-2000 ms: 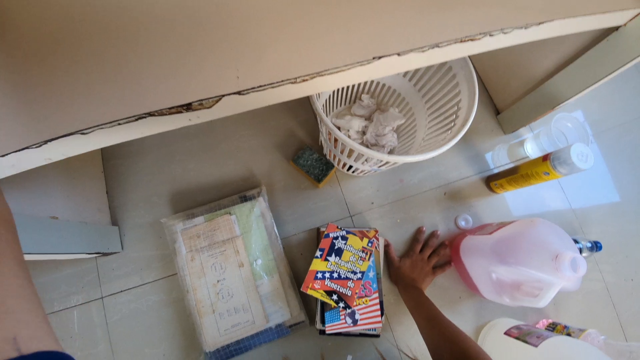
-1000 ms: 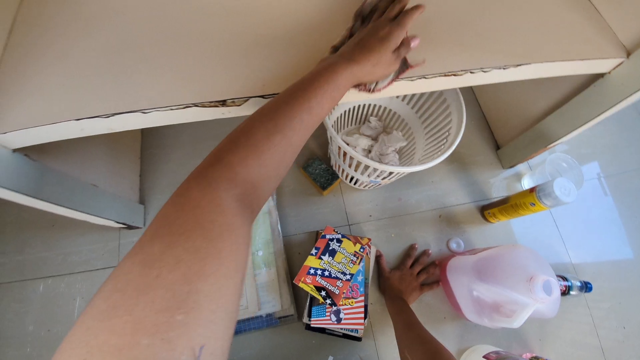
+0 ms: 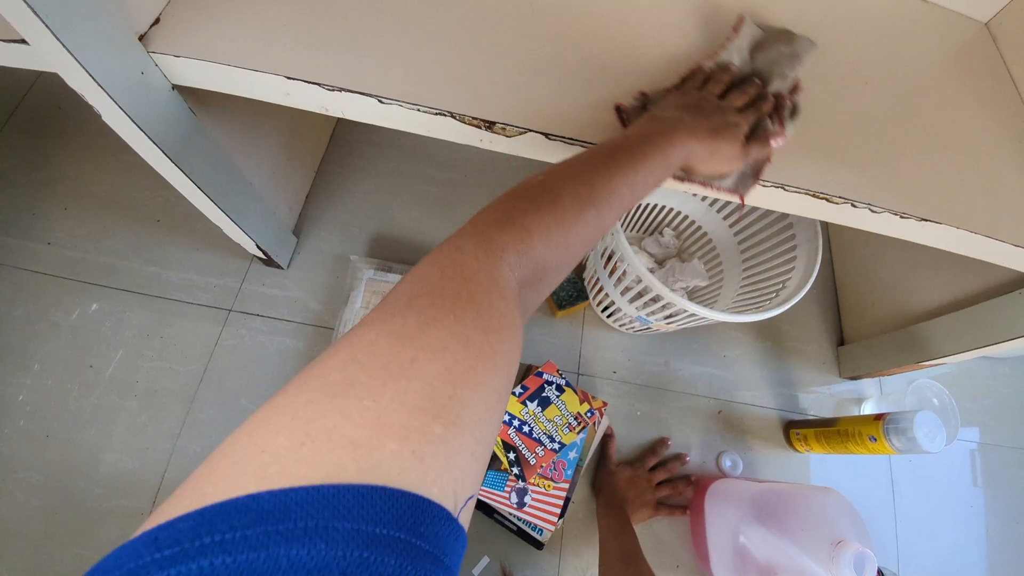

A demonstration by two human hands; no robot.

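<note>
My left hand (image 3: pixel 720 120) presses a crumpled cloth rag (image 3: pixel 780 60) with reddish edging against the beige shelf board (image 3: pixel 448 56), near its chipped front edge. The hand and rag are blurred. Palm down on the tiled floor, my right hand (image 3: pixel 644 480) has its fingers spread and holds nothing. It lies between a stack of books (image 3: pixel 552 424) and a plastic jug of pink liquid (image 3: pixel 780 520). Below the shelf stands a white slatted plastic basket (image 3: pixel 720 264) with crumpled paper inside. A green and yellow sponge (image 3: pixel 570 294) lies beside it, partly behind my left arm.
A yellow spray can (image 3: pixel 848 433) lies on the floor by a clear plastic container (image 3: pixel 934 408). A small white cap (image 3: pixel 729 462) is near the jug. Upright panels (image 3: pixel 168 128) support the shelf. My left forearm partly covers a plastic-wrapped packet (image 3: pixel 368 288).
From the left edge of the view, my left arm has come across to the shelf, then moved the rag farther over the board. My right hand stays on the floor. The view has shifted.
</note>
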